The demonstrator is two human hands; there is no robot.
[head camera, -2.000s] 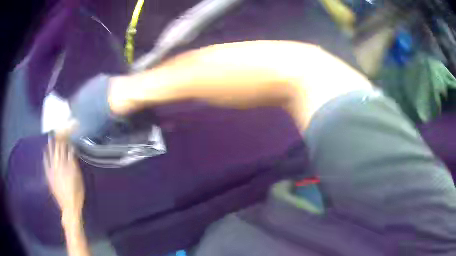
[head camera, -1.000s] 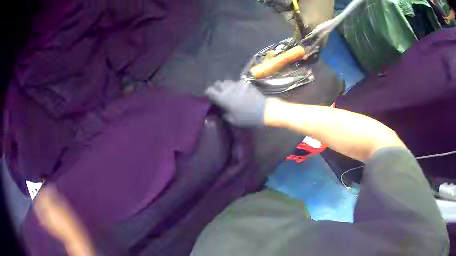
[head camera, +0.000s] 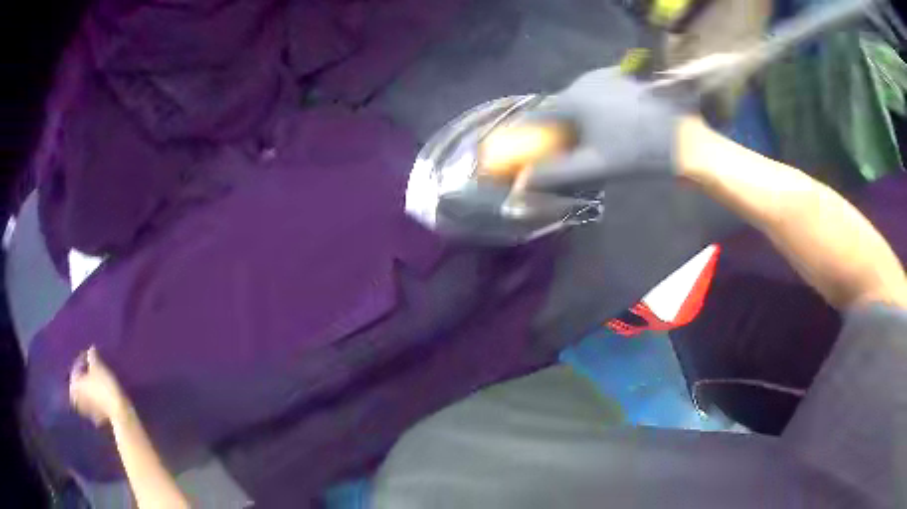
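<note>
The dark purple jacket (head camera: pixel 249 263) lies over the padded form, smooth in the middle and bunched at the far left. My right hand (head camera: pixel 617 124), in a grey glove and blurred, is closed on the orange-brown handle of the steam iron (head camera: pixel 448 189). The iron's shiny rim is at the jacket's right edge; whether the sole touches the cloth cannot be told. My bare left hand (head camera: pixel 97 388) is at the jacket's left end, fingers bent together at the purple cloth, which it seems to pinch. A small white label (head camera: pixel 84 266) shows at the left edge.
Grey table cover (head camera: pixel 622 244) lies under the iron. A red and white piece (head camera: pixel 681 293) is at the near right table edge, with blue material (head camera: pixel 636 373) below it. Green plastic (head camera: pixel 830 99) hangs at the far right. A whitish hose (head camera: pixel 776 45) runs off to the upper right.
My right hand has left the cloth edge, taken hold of the iron and brought it left to the jacket. My left hand's fingers are now bent at the cloth. The jacket's front edge lies flatter.
</note>
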